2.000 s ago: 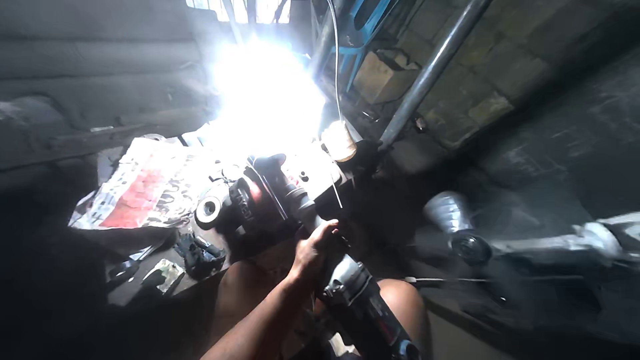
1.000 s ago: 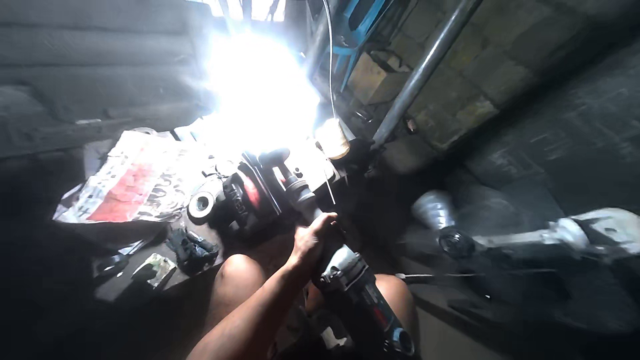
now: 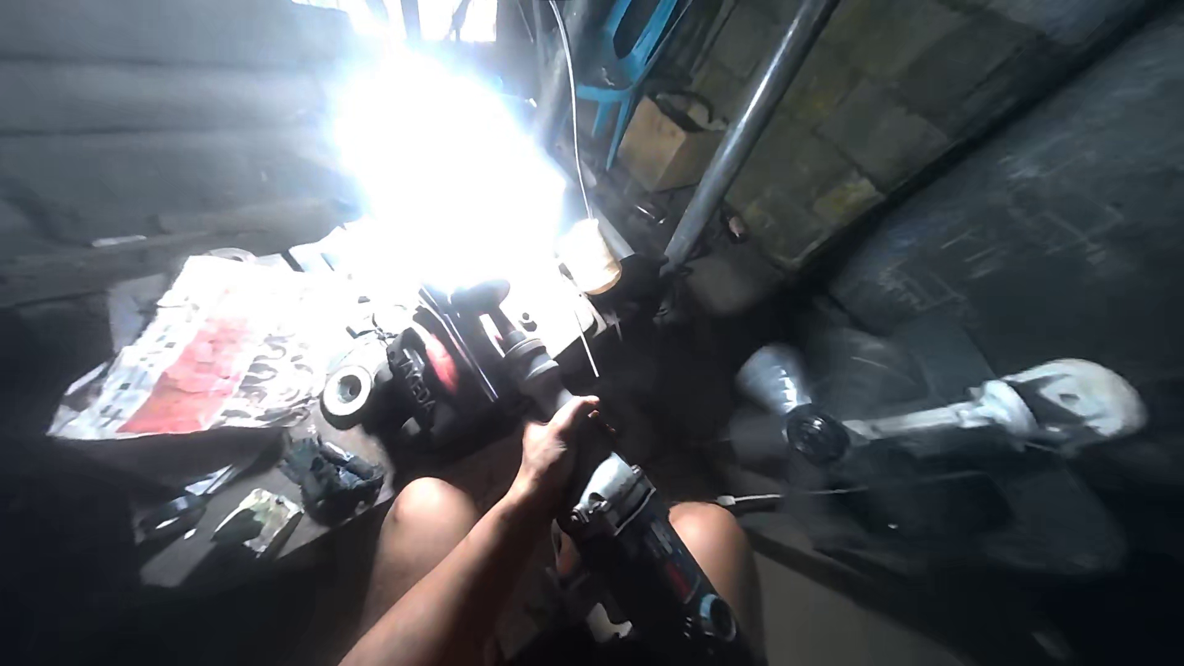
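My left hand (image 3: pixel 555 444) is closed around the narrow grey part of a dark power tool (image 3: pixel 657 555) with a silver gear housing, which looks like an angle grinder. Its body slopes down between my knees, and its far end points up toward a very bright glare. Just left of that end stands a black and red machine or vise (image 3: pixel 430 370) bearing writing. Whether the tool's tip touches it, the glare and shadow do not show. A round metal ring or roller (image 3: pixel 348 390) lies beside the machine. My right hand is not in view.
Printed paper sheets (image 3: pixel 199 370), a dark lumpy object (image 3: pixel 331 476) and a pale block (image 3: pixel 259 520) lie at left. A pale cup-like thing (image 3: pixel 589 257) is beside a thin wire. A metal pole (image 3: pixel 749 134) leans behind. At right is a fan-like device (image 3: pixel 817 433) with blurred blades.
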